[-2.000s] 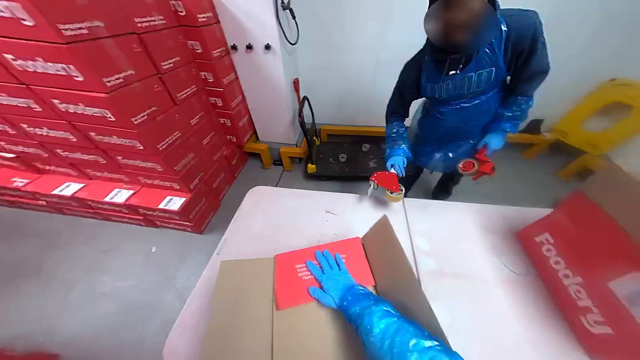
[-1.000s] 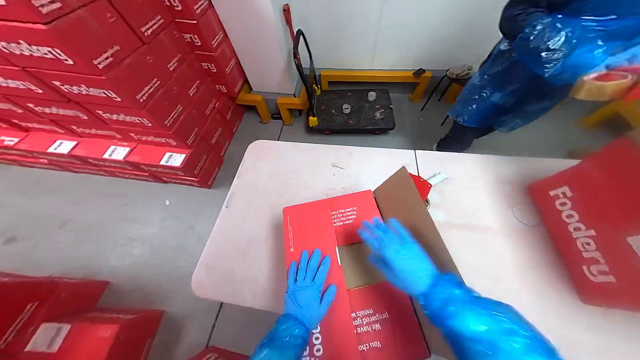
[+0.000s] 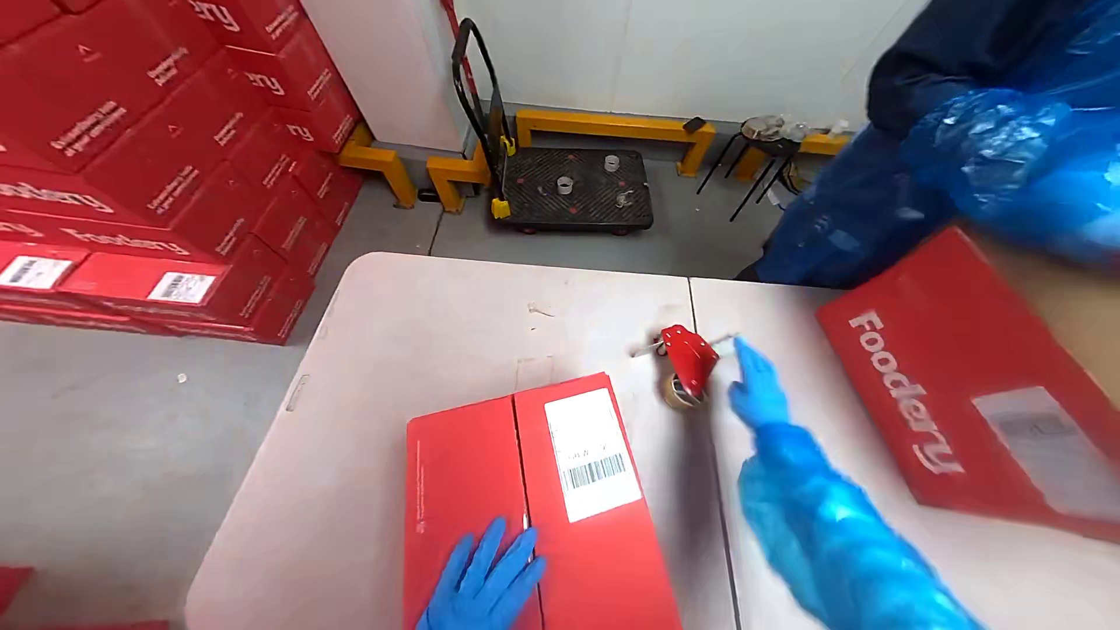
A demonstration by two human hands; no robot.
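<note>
A red cardboard box [image 3: 472, 464] lies on the white folding table [image 3: 420, 306], its top flaps folded down and meeting at a dark seam. A white label [image 3: 593, 455] with a barcode is on the right flap. My left hand [image 3: 486, 577], in a blue glove, rests flat with fingers spread on the box near the seam. My right hand [image 3: 758, 389], gloved and in a blue plastic sleeve, is extended just right of a red tape dispenser [image 3: 689, 357] with a roll of tape, with nothing seen in its grasp. Whether it touches the dispenser's handle is unclear.
Another red box [image 3: 919, 394] sits on the table at right, a person [image 3: 989, 149] in blue plastic behind it. Stacked red boxes [image 3: 166, 149] stand at left. Beyond the table are a black platform trolley [image 3: 577, 188], a yellow rail [image 3: 612, 125] and a stool [image 3: 770, 144].
The box flaps, raised a second ago, are now folded down. My right hand has moved off the box to beside the tape dispenser. The other person has moved to the right since two seconds ago.
</note>
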